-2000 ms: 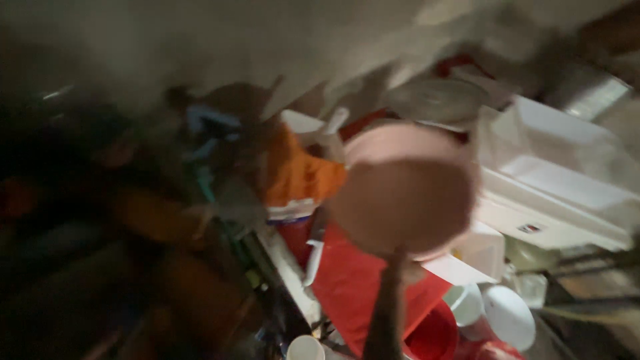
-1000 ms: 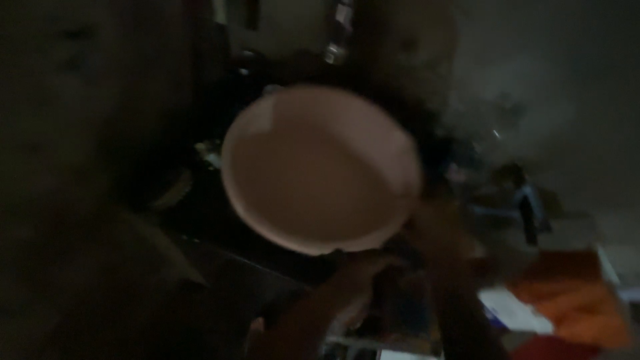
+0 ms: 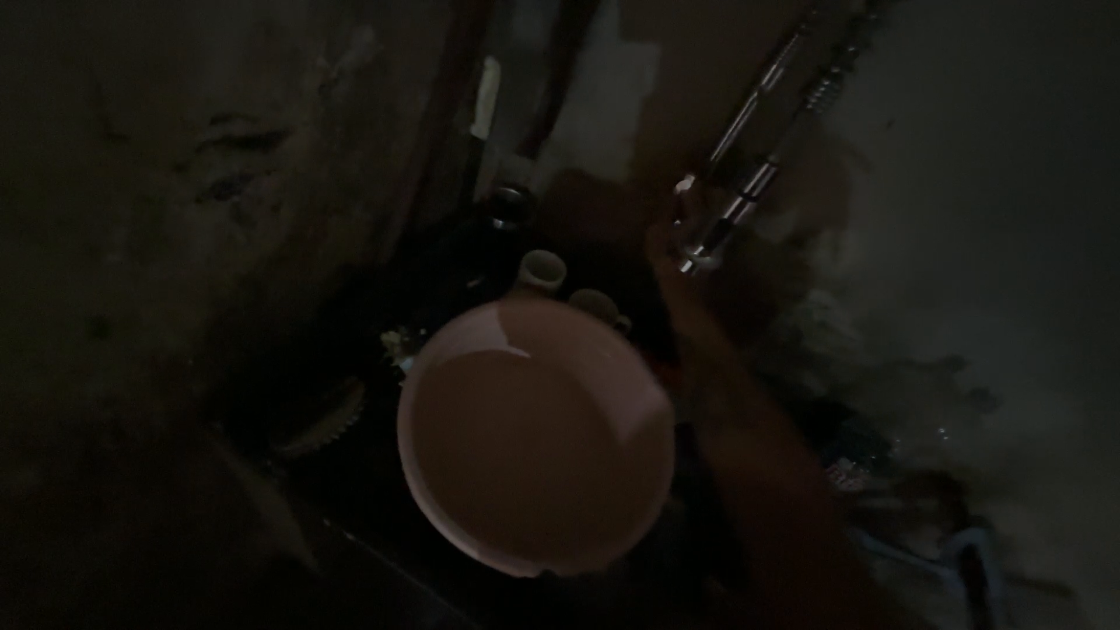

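A round pale pink basin (image 3: 538, 437) fills the lower middle of the dark head view, its inside facing me. My right forearm rises from the lower right beside the basin's right rim. At its far end, my right hand (image 3: 672, 241) is at a metal tap fitting (image 3: 696, 255) on the wall; its fingers are too dark to make out. My left hand cannot be seen, and what bears the basin is hidden. Whether anything lies in the basin I cannot tell.
Beyond the basin stand a pale cup (image 3: 542, 269) and another round container (image 3: 593, 304). A pale-handled brush or knife (image 3: 486, 96) leans farther back. A ridged-edged object (image 3: 322, 422) lies left. At the lower right is a blue-grey item (image 3: 962, 556) near the wall.
My right hand has left the basin's rim area and reached up to the tap fitting. The view has swung from the cluttered pile of containers to this dark corner.
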